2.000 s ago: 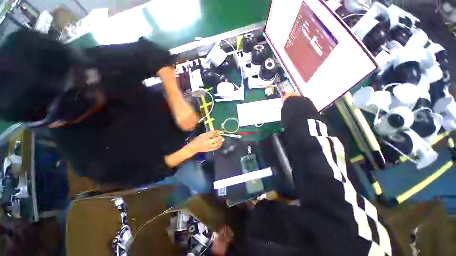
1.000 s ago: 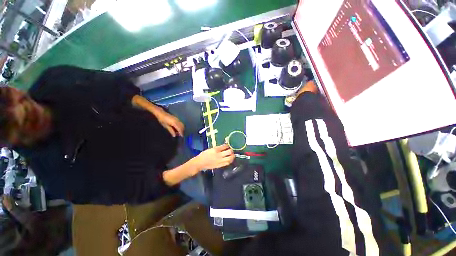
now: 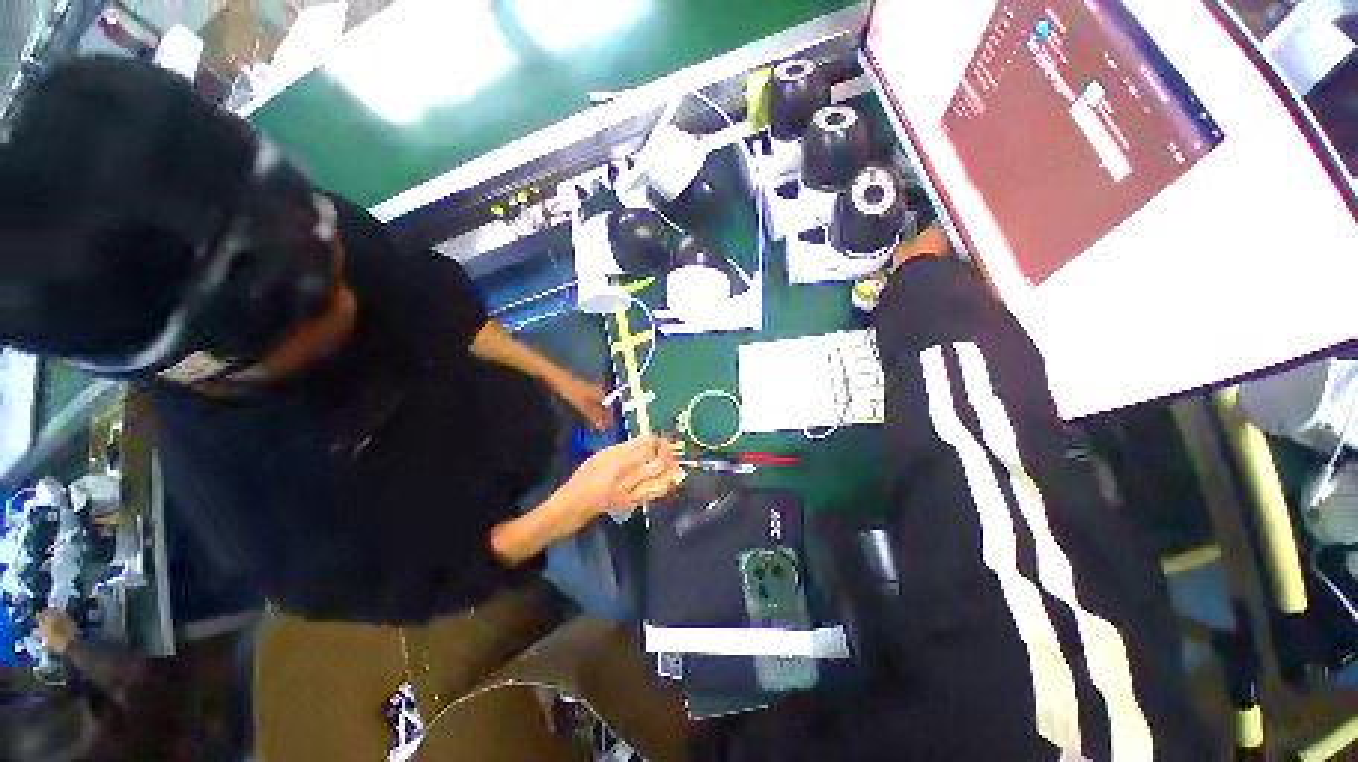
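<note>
My right arm, in a black sleeve with white stripes, reaches up the right side. My right hand [image 3: 920, 247] is at the left edge of the large monitor [image 3: 1266, 223], small and partly hidden, so its fingers cannot be made out. It is close to a small yellowish piece [image 3: 868, 289] and the black round camera parts [image 3: 868, 209]. My left hand is out of the picture. Below the hand, a flat white keyboard [image 3: 812, 381] lies on the green bench top. The monitor shows a reddish window.
A co-worker in a black cap [image 3: 149, 223] leans in from the left, one hand [image 3: 633, 476] beside a yellow-green ring [image 3: 711, 420]. A dark mouse [image 3: 708, 514], a phone-like green plate [image 3: 772, 588] and a white strip [image 3: 745, 642] lie on the black surface. White-and-black cameras [image 3: 697, 283] stand behind.
The view has shifted closer to the bench since the first frame. The co-worker's capped head has come back into view, leaning inward. My right hand stays by the monitor edge.
</note>
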